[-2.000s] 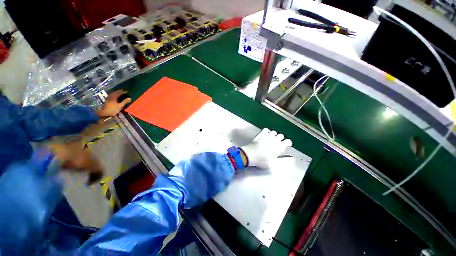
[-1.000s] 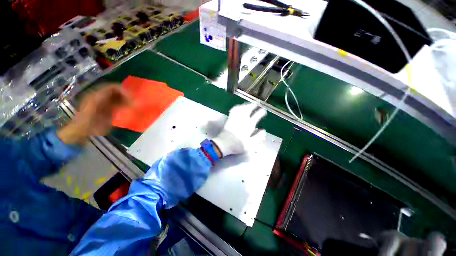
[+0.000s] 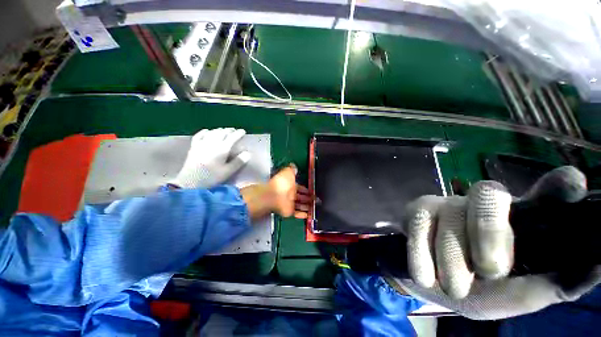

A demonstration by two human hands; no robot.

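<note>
A silver-white plate with small holes lies on the green board, over part of a red-orange sheet. My gloved left hand rests on the plate, fingers slightly spread. A shallow metal enclosure, black inside, lies to the right on a red-orange sheet whose edge shows. My gloved right hand is large and close to the camera, before the enclosure's lower right, fingers bent. A dark area lies between its fingers and thumb; I cannot tell whether it is a held thing.
Another person's bare hand reaches across from the left, fingers at the enclosure's left edge. A metal rail runs along the near side. A white cable hangs above the line. Rollers and clear film are at upper right.
The view has turned right, bringing the enclosure to the middle. The bare hand has moved from the red-orange sheet to the enclosure's edge. My right hand has come much closer to the camera.
</note>
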